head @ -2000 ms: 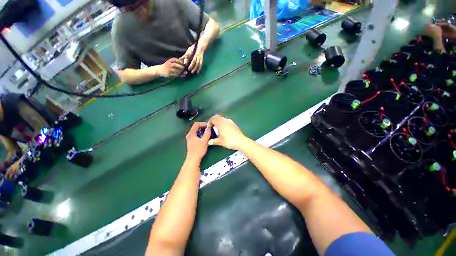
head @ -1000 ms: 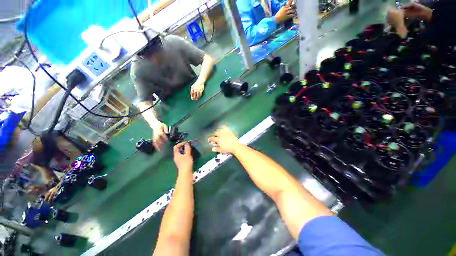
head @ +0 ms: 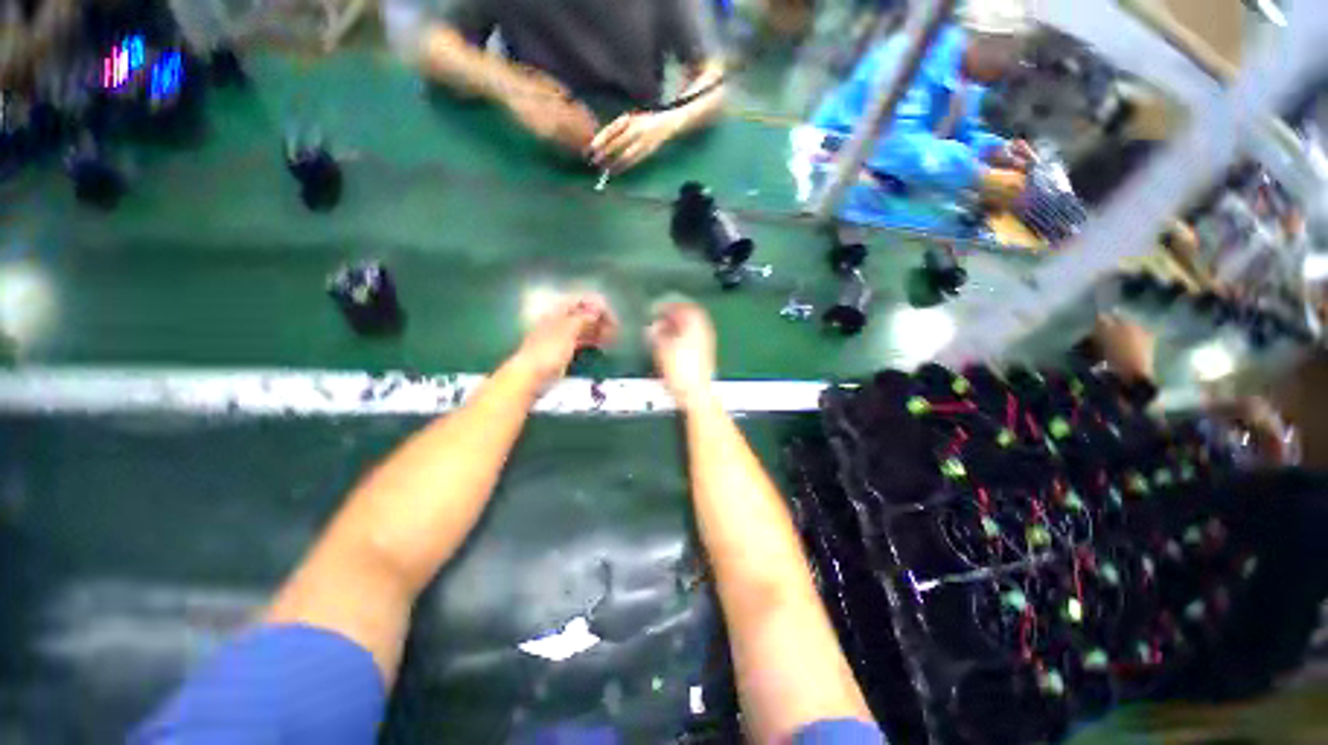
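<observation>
My left hand [head: 565,332] is over the near edge of the green belt [head: 481,313], at the centre, with its fingers bent. It is blurred, and whether it holds something small is unclear. My right hand [head: 680,344] is just right of it, apart from it, also blurred, with fingers curled. A partly assembled unit [head: 366,299] with a pale top stands on the belt to the left of my hands. Another unit [head: 315,178] is farther back.
Black housings [head: 709,224] lie on the belt ahead right. Trayed housings [head: 1020,510] with red wires fill the right side. A white rail [head: 291,392] edges the dark worktop [head: 583,539]. A person's hands [head: 619,138] are opposite; a person in blue [head: 918,138] is beyond.
The view has turned, so the rail now lies level. My hands are closer together than a second ago. The opposite person's hands are now together. A unit now stands left of my hands.
</observation>
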